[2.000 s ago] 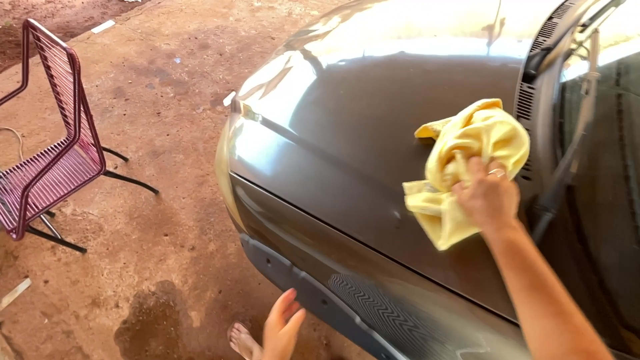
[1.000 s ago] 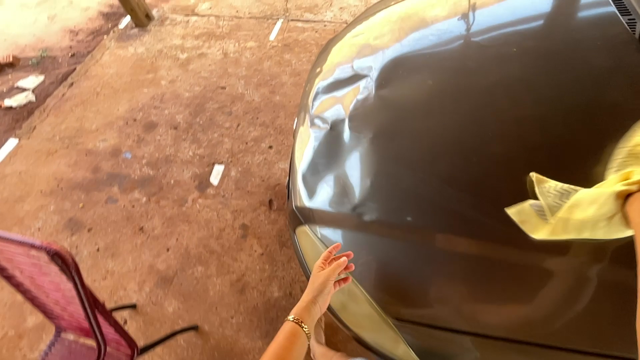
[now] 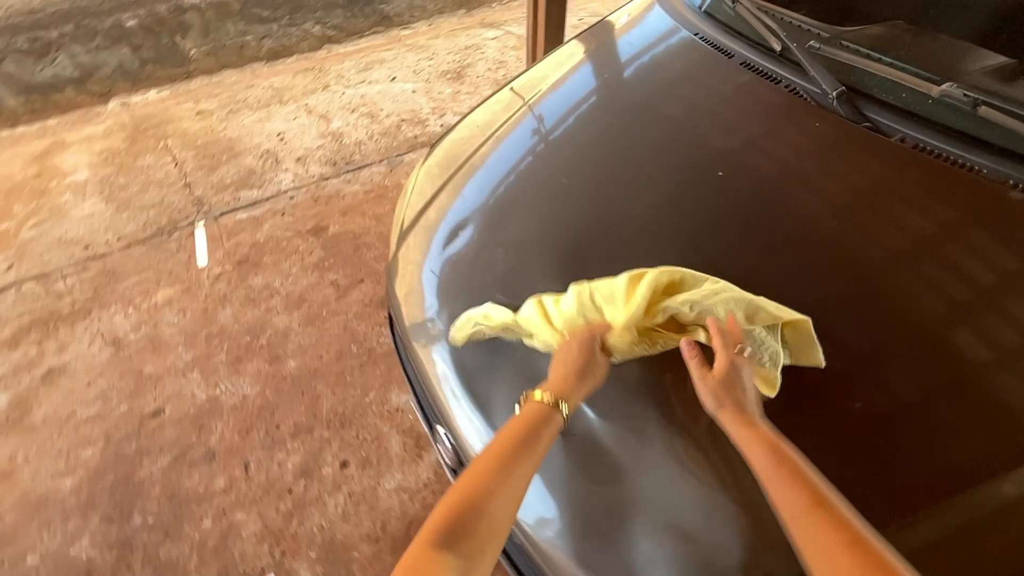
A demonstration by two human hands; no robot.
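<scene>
A yellow cloth (image 3: pixel 640 308) lies bunched and stretched sideways on the dark hood of a car (image 3: pixel 640 192). My left hand (image 3: pixel 580 364), with a gold bracelet at the wrist, is closed on the cloth's near edge, left of its middle; the fingers are blurred. My right hand (image 3: pixel 726 372), wearing a ring, touches the right part of the cloth with its fingers spread and the thumb apart. Whether those fingers pinch any fabric cannot be told. Both hands are over the front part of the hood.
Windshield wipers (image 3: pixel 800 64) and a vent grille (image 3: pixel 768 76) border the hood at the upper right. Past the car's curved front edge lies a reddish concrete floor (image 3: pixel 240 400) with a white strip (image 3: pixel 201 244) on it. A brown post (image 3: pixel 546 30) stands beyond the car.
The cloth, held by my right hand before, now lies spread between both hands. My left hand has come from the hood's front edge onto the cloth. The view has shifted a lot.
</scene>
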